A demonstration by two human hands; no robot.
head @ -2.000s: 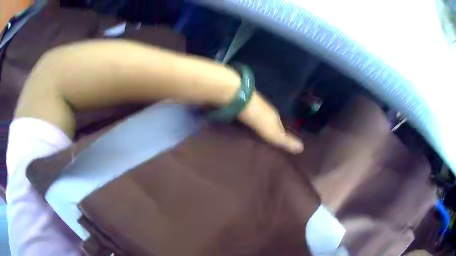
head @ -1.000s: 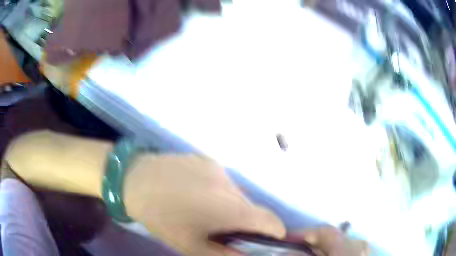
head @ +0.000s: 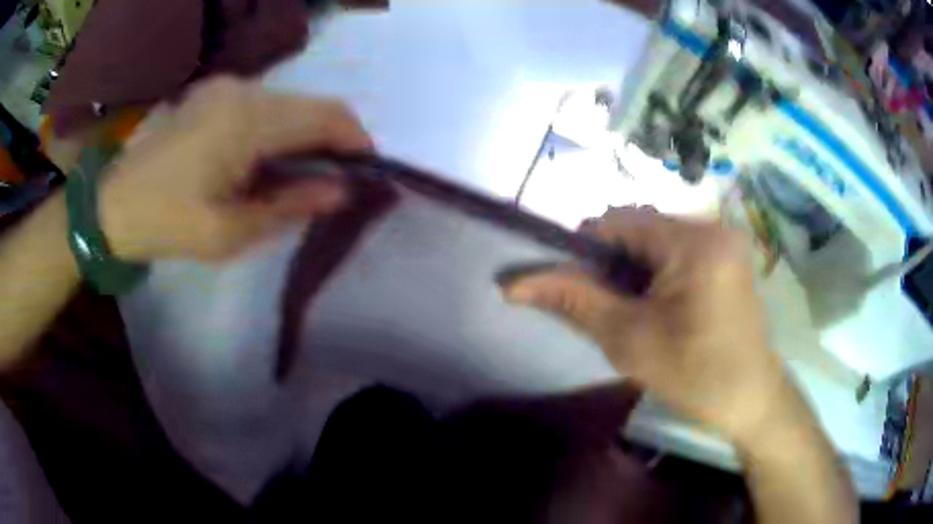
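My left hand (head: 246, 169), with a green bangle at the wrist, pinches one end of a dark brown folded cloth edge (head: 460, 200). My right hand (head: 675, 307) pinches the other end of this edge, which is stretched between the hands above the table. A white pocket bag (head: 409, 297) hangs below the edge, with its rounded lower part towards my lap. A narrow pointed brown strip (head: 315, 271) lies against the white cloth near my left hand. Both hands are slightly blurred.
A white sewing machine (head: 788, 133) with a blue stripe stands at the right. Its lamp lights the white table (head: 460, 61) brightly around the needle area. Brown cloth (head: 123, 61) lies at the far left. Dark cloth lies below the white piece.
The view has moved from the lap to the table and machine. Both hands have come up from the table's front edge, and the white cloth now hangs spread below the brown edge.
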